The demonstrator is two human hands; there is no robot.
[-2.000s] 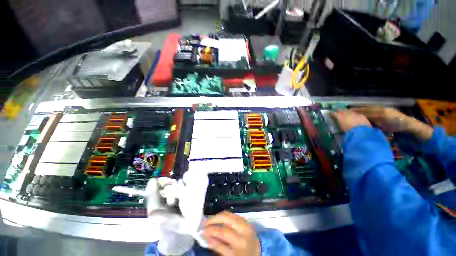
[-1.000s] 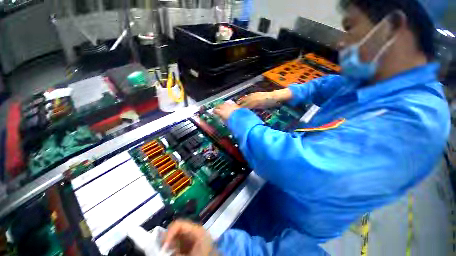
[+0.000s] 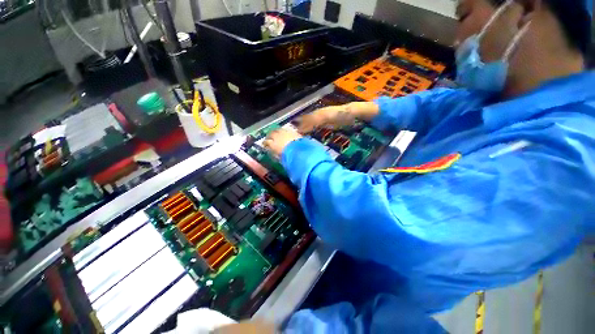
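Note:
A large green circuit board (image 3: 244,274) lies in a dark carrier in front of me, with three orange-copper coils (image 3: 198,228), long white blocks (image 3: 134,271) and black blocks. At the bottom edge, a white glove, apparently on my left hand (image 3: 203,321), is cut off by the picture. Beside it my right hand (image 3: 251,327) looks bare, is badly blurred and is mostly cut off, with a blue sleeve behind it. The two meet or overlap; whether either grips anything cannot be seen.
A person in blue (image 3: 417,196) stands at the right with both hands on the neighbouring board. Behind the silver rail (image 3: 215,151) are a white tool cup (image 3: 201,127), black bins (image 3: 261,59), a pale-green heap (image 3: 59,212) and orange plates (image 3: 385,77).
The view has swung right towards the neighbouring person. My hands, earlier over the front of the boards, are now mostly below the picture's bottom edge.

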